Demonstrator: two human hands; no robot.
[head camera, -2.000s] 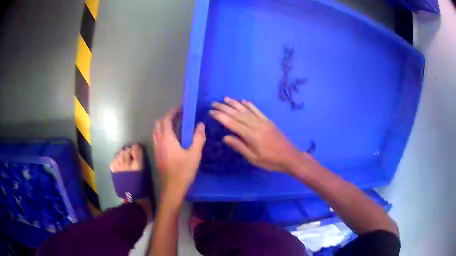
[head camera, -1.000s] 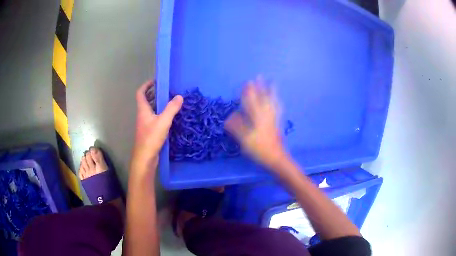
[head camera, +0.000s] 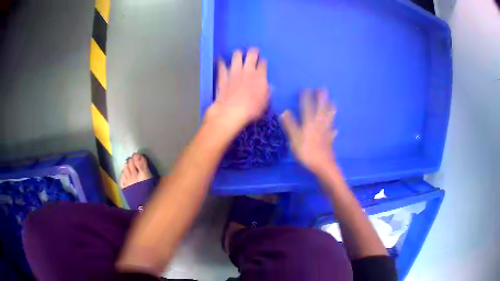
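A large shallow blue tray (head camera: 351, 66) lies in front of me. Dark-blue curved hair strand parts (head camera: 255, 141) are heaped in its near left corner. My left hand (head camera: 241, 85) is inside the tray over the upper left part of the heap, fingers spread, and hides some strands. My right hand (head camera: 313, 134) is blurred, just right of the heap, with fingers apart. I see nothing held in either hand.
A blue crate (head camera: 82, 178) with blue parts stands at lower left. Another blue crate (head camera: 433, 200) with white liner (head camera: 389, 230) is below the tray's right side. Black-and-yellow tape (head camera: 99, 93) marks the grey floor. My sandalled feet are near the tray.
My left hand has let go of the tray's left wall and moved inside over the strands. The small loose strands on the tray floor are now gone from there; the heap sits more compactly in the corner.
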